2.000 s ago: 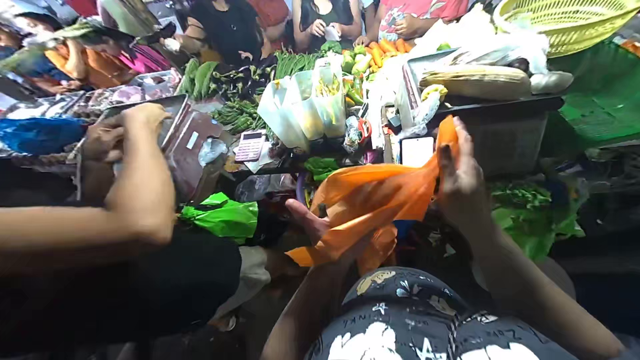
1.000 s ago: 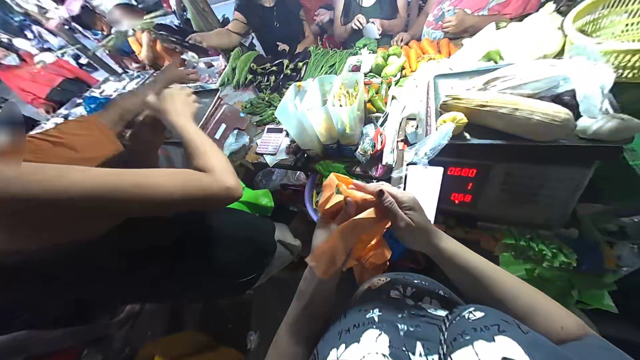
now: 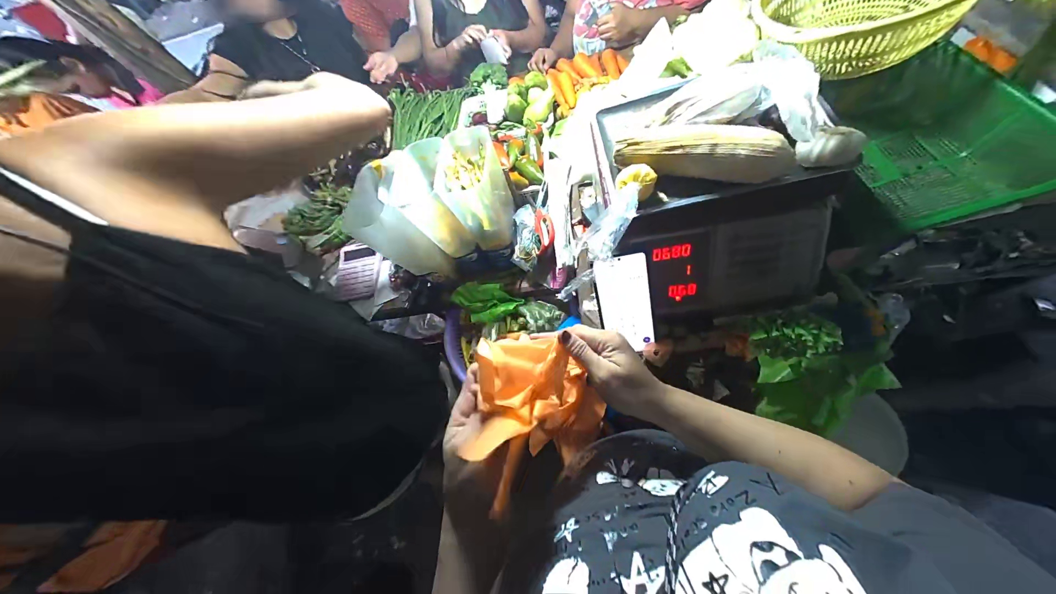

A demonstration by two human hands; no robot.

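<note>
An orange plastic bag (image 3: 532, 388), crumpled and folded back at its rim, is held in front of my body. My left hand (image 3: 466, 412) grips its left side from below, with most fingers hidden behind the plastic. My right hand (image 3: 606, 363) pinches the upper right edge between thumb and fingers. Just beyond the bag, leafy greens (image 3: 487, 304) lie in a purple-rimmed container (image 3: 454, 346). Right above my right hand stands a phone (image 3: 624, 299) with a lit screen, leaning on a digital scale (image 3: 726, 256) with red digits.
A co-worker's bare arm (image 3: 198, 140) and dark-clothed body fill the left. Plastic holders (image 3: 433, 202), a calculator (image 3: 359, 272), red-handled scissors (image 3: 543, 229) and carrots (image 3: 586, 70) lie ahead. Corn in husk (image 3: 705, 153) rests on the scale; a green crate (image 3: 957, 140) and yellow basket (image 3: 866, 33) stand right.
The orange bag, stretched wide between my hands two seconds ago, is now bunched up close between them. The co-worker's arm has risen and their dark-clothed body covers more of the left side.
</note>
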